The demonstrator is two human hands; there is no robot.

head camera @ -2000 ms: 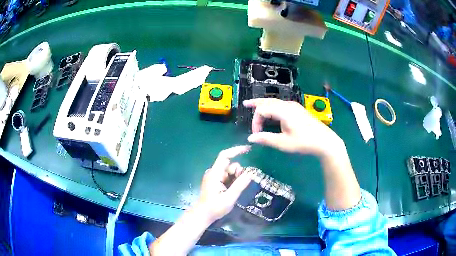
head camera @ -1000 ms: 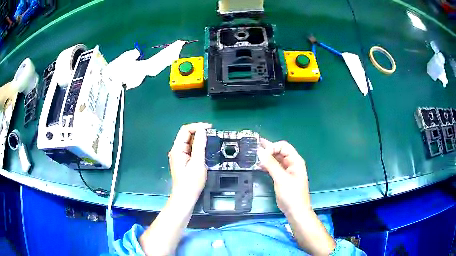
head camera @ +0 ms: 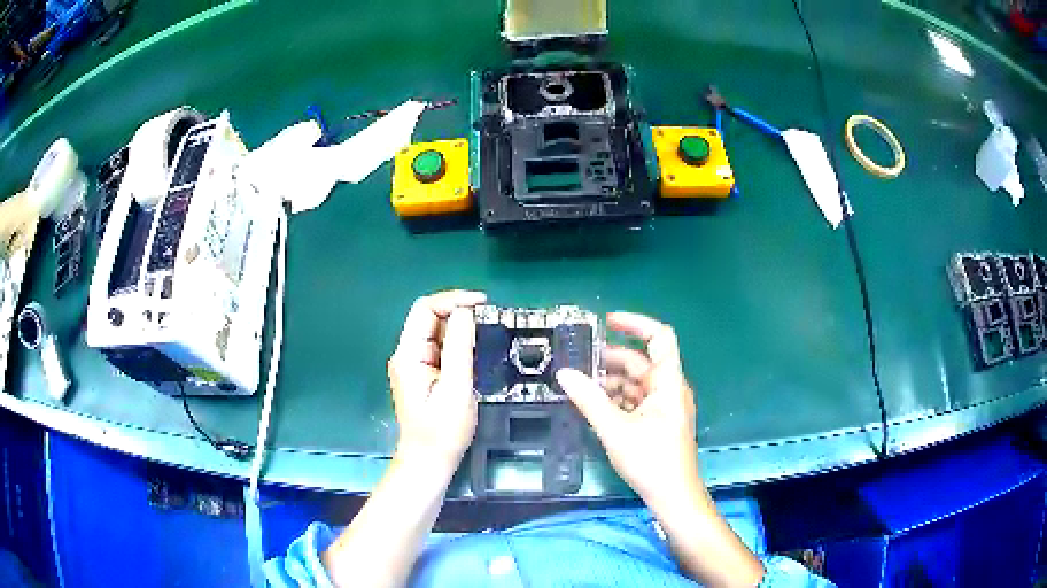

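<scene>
A black two-section housing (head camera: 528, 448) is held over the bench's front edge, its upper section with a round centre hole, its lower with rectangular windows. My left hand (head camera: 436, 373) grips its left side, fingers behind it. My right hand (head camera: 643, 402) is at its right side, thumb on the face of the upper section right of the hole and fingers at or behind the right edge. The black fixture (head camera: 563, 149) stands beyond the hands, with another housing shape in its top, between two yellow button boxes (head camera: 433, 177) with green tops.
A white tape dispenser (head camera: 184, 253) with its cord (head camera: 271, 333) stands left. Crumpled white paper (head camera: 367, 149) lies behind it. A cream press head (head camera: 556, 18) hangs above the fixture. Blue-handled pliers (head camera: 752, 120), a tape ring (head camera: 875, 145) and several housings (head camera: 1005, 304) lie right.
Both hands have come together on the housing, which was lying angled on the mat and is now upright in view. Since a second ago, my right thumb has moved inward onto its face.
</scene>
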